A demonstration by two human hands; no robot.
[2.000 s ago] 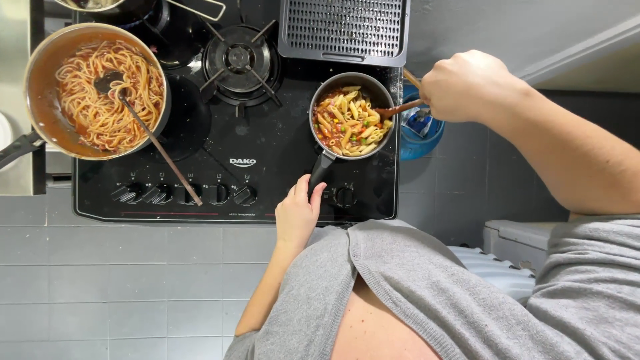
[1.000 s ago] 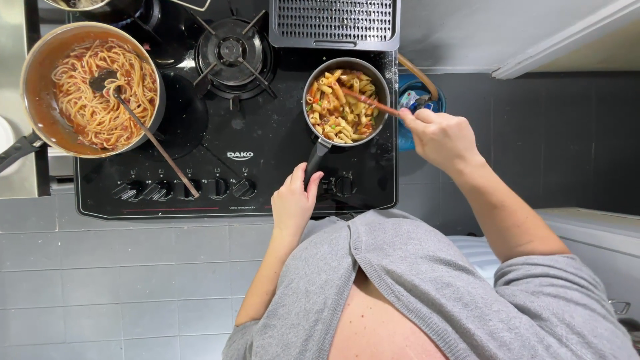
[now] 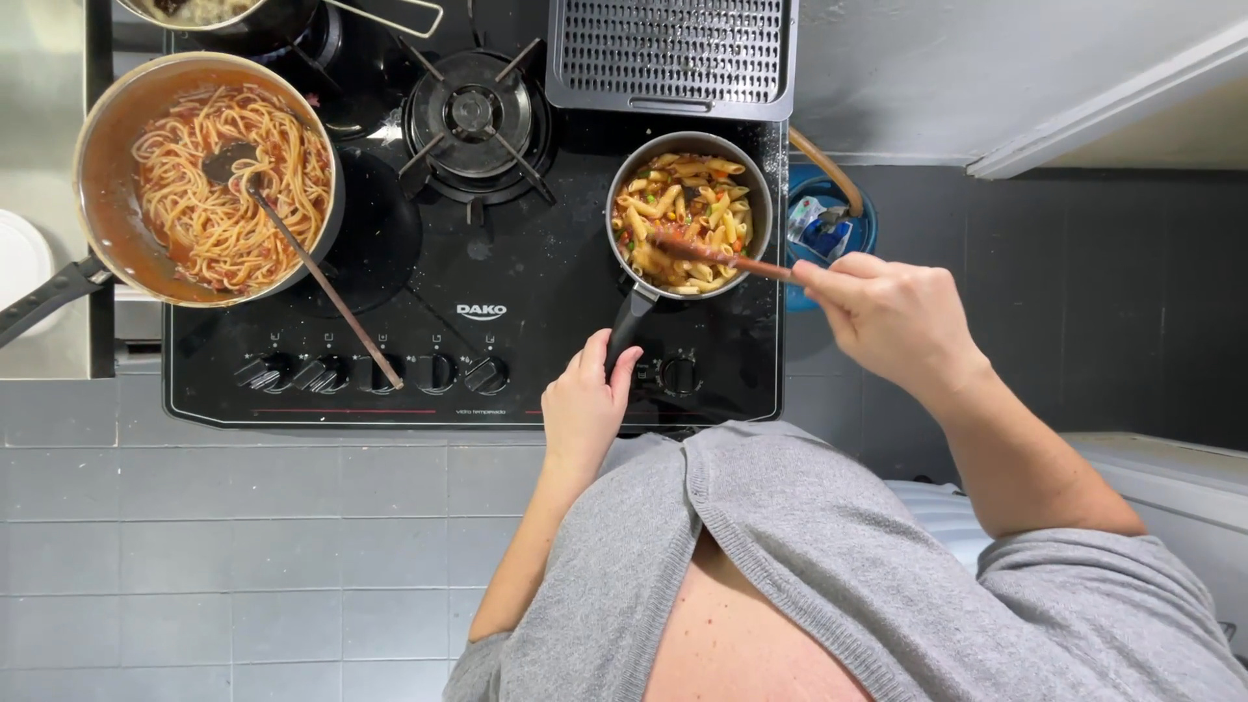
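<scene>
My left hand (image 3: 588,398) grips the black handle of a small saucepan (image 3: 634,278) at the right front of the black glass gas cooktop (image 3: 546,341). Penne pasta (image 3: 721,226) with sauce and bits of vegetable lies in the saucepan. My right hand (image 3: 892,317) holds a wooden spoon (image 3: 726,258) by the end of its handle, right of the saucepan. The spoon crosses the rim, and its head rests among the penne. At the left, a larger pot (image 3: 107,185) holds spaghetti (image 3: 229,234) in red sauce, with a second spoon (image 3: 327,288) leaning out over the knobs.
A dark perforated grill tray (image 3: 673,102) covers the back right of the cooktop. Left of it is a bare burner (image 3: 472,114). Another pan (image 3: 210,19) with food stands at the back left. A blue bin (image 3: 863,239) with wrappers is beyond the right edge, below a curved wooden handle (image 3: 827,171).
The right hand has moved down and toward me, and the spoon's head has gone from the upper part of the saucepan to its lower left. The left hand has stayed on the saucepan's handle.
</scene>
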